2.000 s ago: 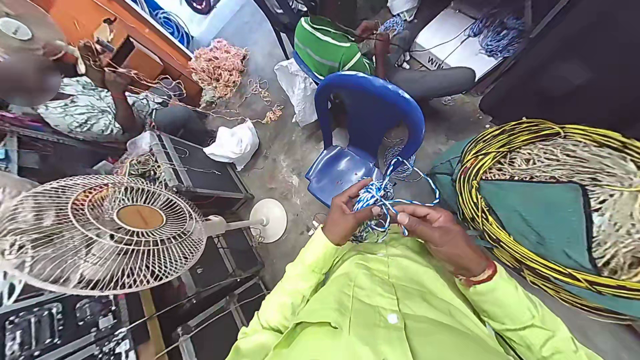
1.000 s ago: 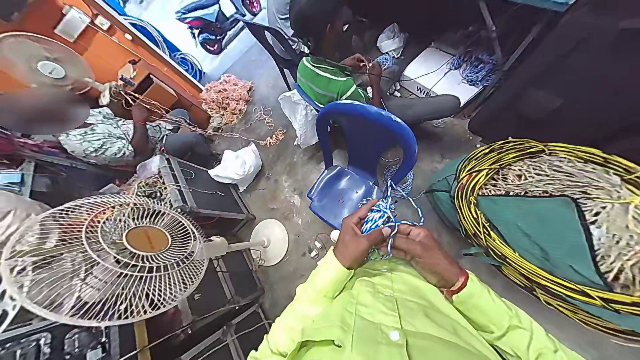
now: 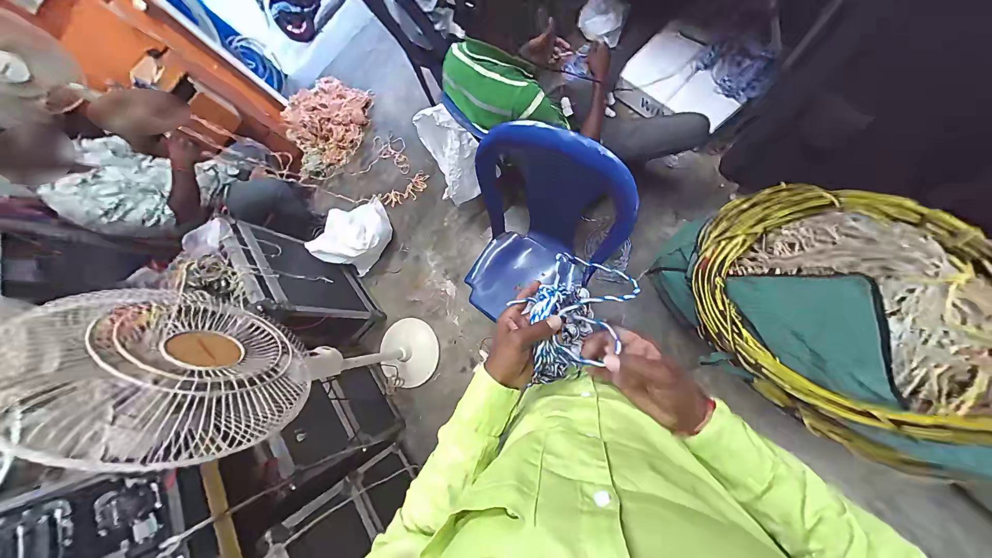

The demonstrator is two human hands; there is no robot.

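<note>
A tangled bundle of blue-and-white cord (image 3: pixel 554 353) hangs between my hands, in front of my chest. My left hand (image 3: pixel 518 337) grips its left side, thumb on top. At the bundle's right side, my right hand (image 3: pixel 639 372) pinches a strand of the same cord between thumb and fingers; its outline is a little blurred. Loose loops of cord stand out to the right above my right hand. Beyond the bundle is a blue plastic chair (image 3: pixel 515 267), its seat partly behind the cord.
A pedestal fan (image 3: pixel 205 349) stands at left beside black cases (image 3: pixel 310 271). Coiled yellow-and-black cable (image 3: pixel 717 310) lies at right on green fabric (image 3: pixel 810 322). Two people sit farther off, one near a pinkish rope heap (image 3: pixel 329 124). A white bag (image 3: pixel 353 236) lies on the floor.
My right hand has moved a little away from my left, and cord loops now stand out more widely between and above the hands. My left hand stays on the bundle.
</note>
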